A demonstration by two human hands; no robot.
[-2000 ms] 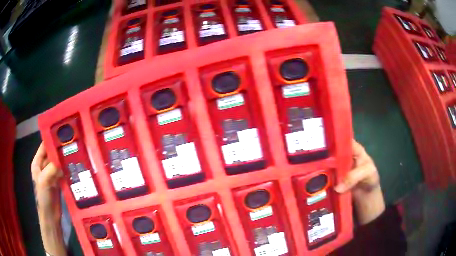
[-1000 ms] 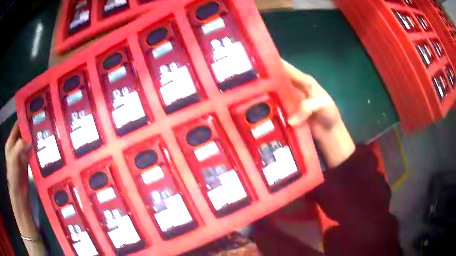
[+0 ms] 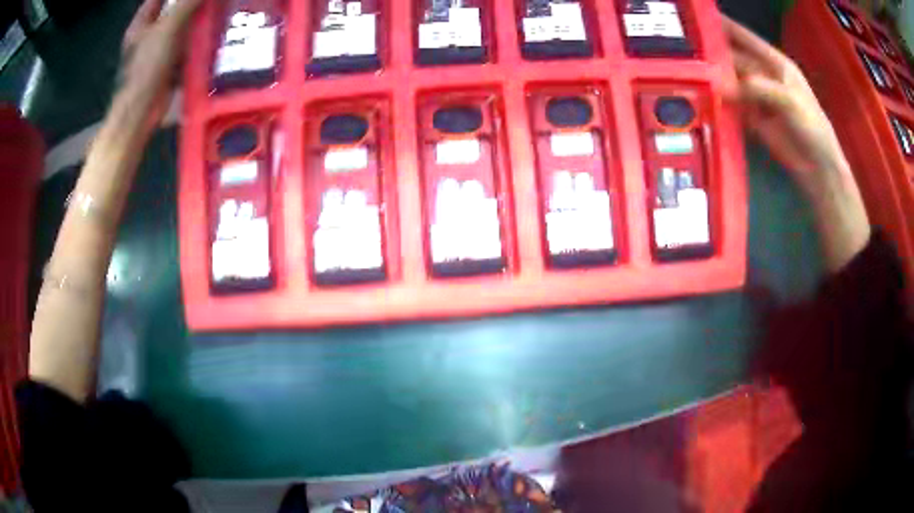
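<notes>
A bright red foam tray [image 3: 461,306] fills the upper middle, cut off by the top edge. Phones lie back side up in its pockets, each with a dark oval and a white label, such as this phone [image 3: 463,185] in the near row. My left hand [image 3: 160,35] holds the tray's left edge near the top of the picture, partly cut off and blurred. My right hand [image 3: 772,95] holds its right edge, the fingers partly hidden at the tray. The tray is over the green bench top.
A stack of loaded red trays [image 3: 852,100] stands at the right. A red pile [image 3: 18,200] stands at the far left. The shiny green bench [image 3: 401,401] curves along its near edge. Below that edge are patterned cloth and a red thing [image 3: 737,441] at the lower right.
The tray has moved away from me and levelled from its tilt, with both hands still on its sides. The far tray is no longer in view. The bench's near edge now shows.
</notes>
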